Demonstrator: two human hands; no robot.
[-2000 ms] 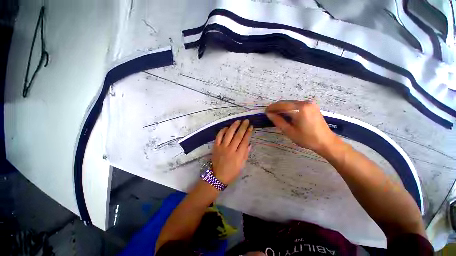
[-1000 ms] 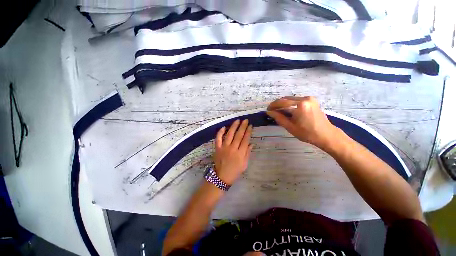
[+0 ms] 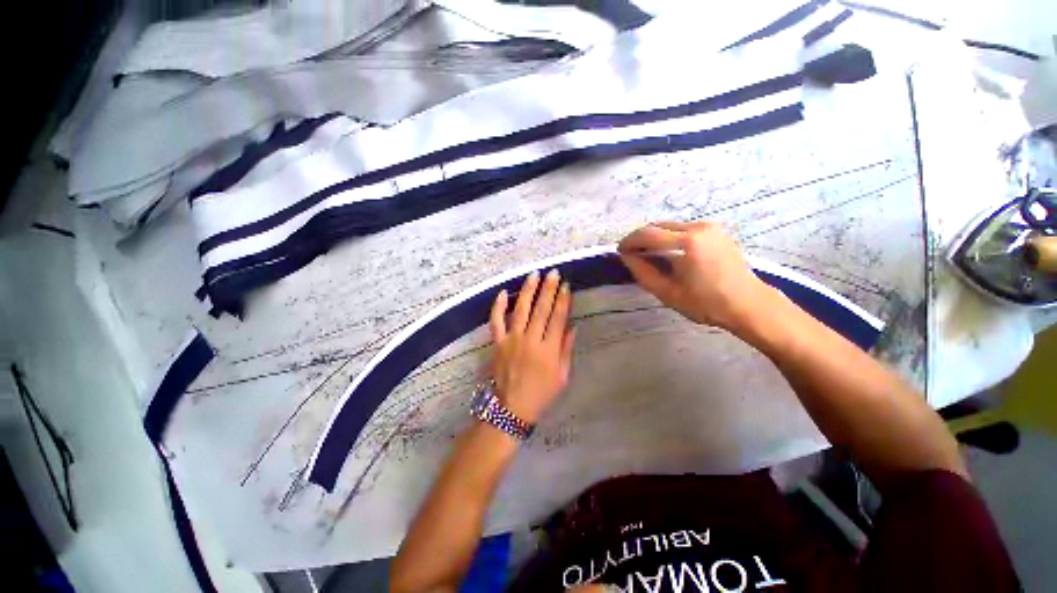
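Note:
A curved navy waistband strip (image 3: 400,359) with a white outer edge lies on the white table along drawn guide lines. My left hand (image 3: 533,342) rests on the band left of its middle, palm down, fingers slightly apart, holding nothing. My right hand (image 3: 690,272) is at the band's upper edge near the middle, fingers pinched around a thin pale marking pen (image 3: 663,251). The pen's tip is hidden by the fingers. My right hand and forearm cover part of the band; its right end shows beyond them.
Layered navy-and-white bands (image 3: 383,191) lie across the far side, with grey-white fabric pieces (image 3: 290,87) behind. A steam iron (image 3: 1006,249) stands at the right. A finished band (image 3: 180,380) and a clothes hanger (image 3: 44,446) lie at the left.
The head view has turned, so the table and band appear rotated and the iron has come into view at the right. Both hands keep nearly the same places on the band.

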